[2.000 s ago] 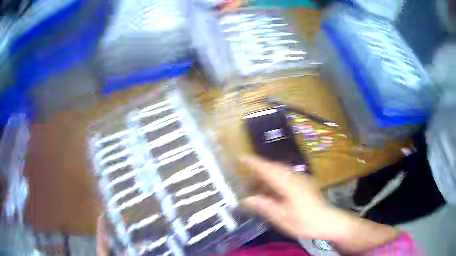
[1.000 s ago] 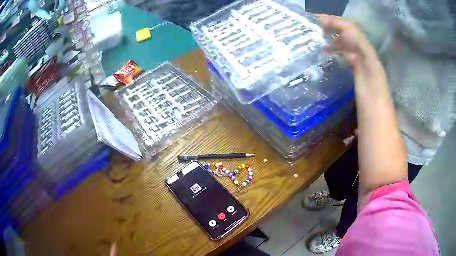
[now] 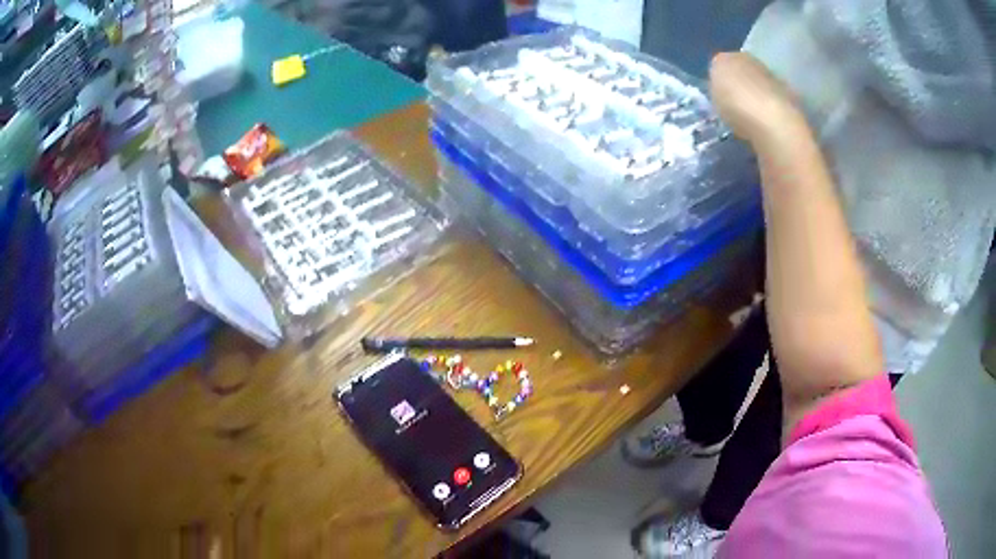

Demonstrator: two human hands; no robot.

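Observation:
A clear blister tray (image 3: 617, 109) with silvery-white parts in rows lies on top of the tray stack (image 3: 623, 257), which shows clear and bright blue layers. My right hand (image 3: 751, 98) is at the right rear edge of this top tray. Its fingers are blurred and partly hidden, so I cannot tell whether they grip the tray. My left hand is out of the picture.
A filled tray (image 3: 339, 224) lies left of the stack. A smartphone (image 3: 426, 437), black pen (image 3: 437, 343) and beaded strap (image 3: 486, 382) lie in front. A paper sheet (image 3: 218, 268) leans on another stack (image 3: 104, 262). A person (image 3: 896, 164) stands at right.
The tray in my right hand has come down from above and now rests on the stack. My left hand has left the picture. The phone and pen appear slightly further left as the view shifts.

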